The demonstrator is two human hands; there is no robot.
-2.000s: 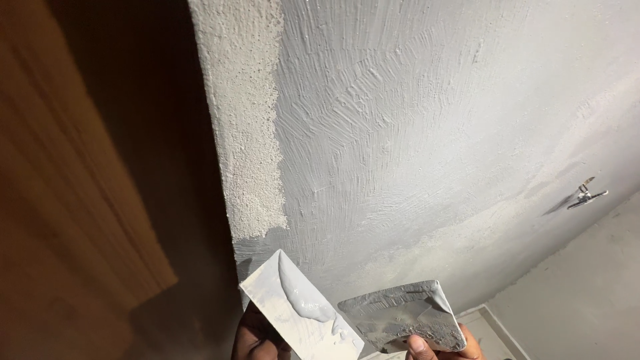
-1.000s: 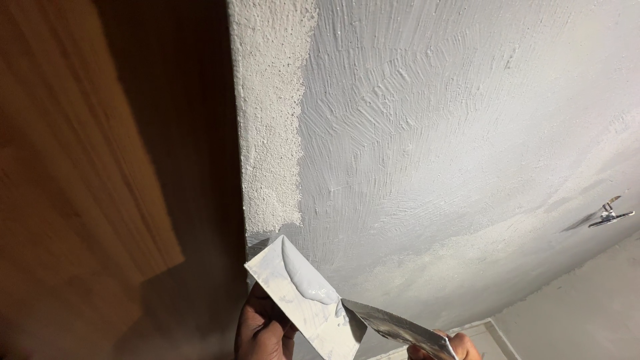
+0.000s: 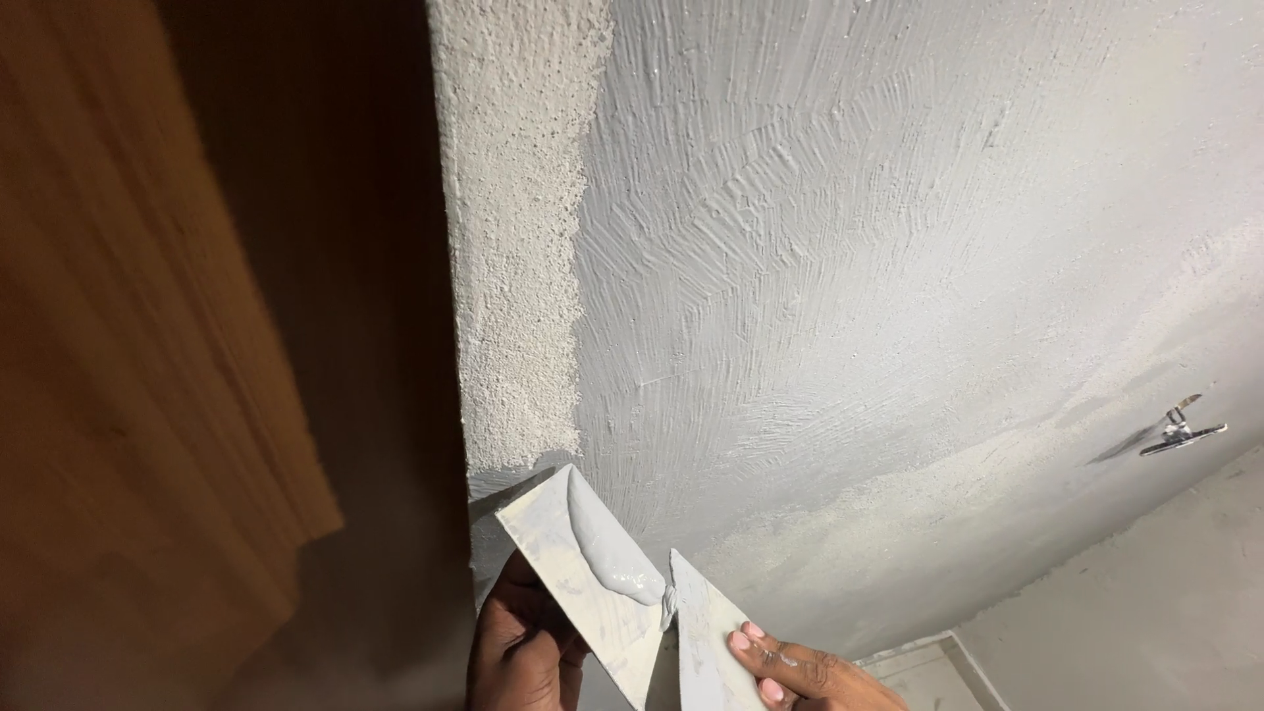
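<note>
My left hand (image 3: 528,642) grips a flat off-white rectangular spreader (image 3: 583,612) from below and behind. A thick ridge of pale grey paste (image 3: 612,553) lies along its upper right edge. In my right hand (image 3: 810,671), fingers on its right side, is a second flat spreader (image 3: 706,632), coated with grey paste. The two spreaders meet or nearly meet at a small clump of paste. Beyond them, the wall (image 3: 750,296) carries ridged grey paste, with a strip of rough off-white wall (image 3: 518,247) along its left edge.
Brown wood (image 3: 148,395), possibly a door, stands at the left beside a dark gap. A metal fitting (image 3: 1180,430) sticks out of the wall at the right. An adjoining plain surface (image 3: 1136,583) and a pale ledge or frame (image 3: 948,662) show at lower right.
The spreader in my right hand has turned from showing its broad grey-smeared face, through nearly edge-on, to a steep tilt against the other one. My left hand keeps its hold.
</note>
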